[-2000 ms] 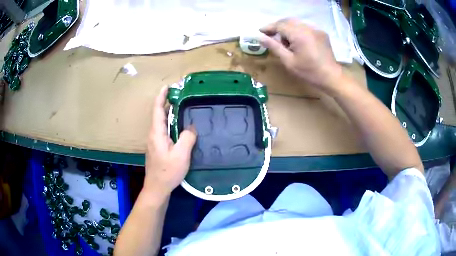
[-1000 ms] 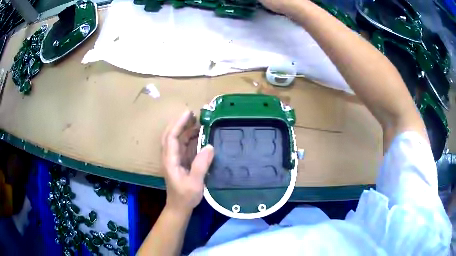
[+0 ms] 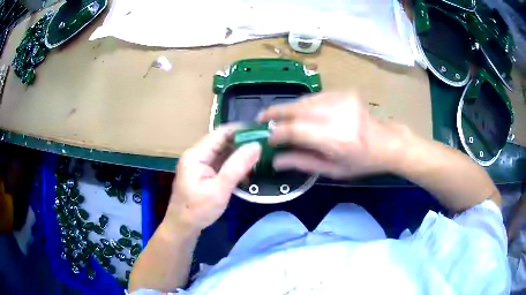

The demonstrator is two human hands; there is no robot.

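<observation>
A green case shell (image 3: 268,70) lies on the cardboard at the bench edge, squared end away from me, pale-rimmed rounded end towards me. Two pale round studs show near its rounded end. Above the shell, my left hand (image 3: 205,176) grips a small glossy green cover piece (image 3: 252,136) between thumb and fingers. My right hand (image 3: 340,135) is blurred and at the right side of the same piece; its fingers hide part of the piece and of the shell's dark centre. Whether the right hand grips it is unclear.
A small white dish (image 3: 304,42) sits by the white sheet (image 3: 254,20). Finished or waiting shells (image 3: 485,118) are stacked at right, another shell (image 3: 74,22) and small green parts (image 3: 29,52) at far left. A blue crate (image 3: 144,201) with green oval parts is below the bench. Brown cardboard (image 3: 115,109) covers the bench.
My right hand has come back from the far side of the bench to above the shell. My left hand has left the shell's side and now holds a green cover piece.
</observation>
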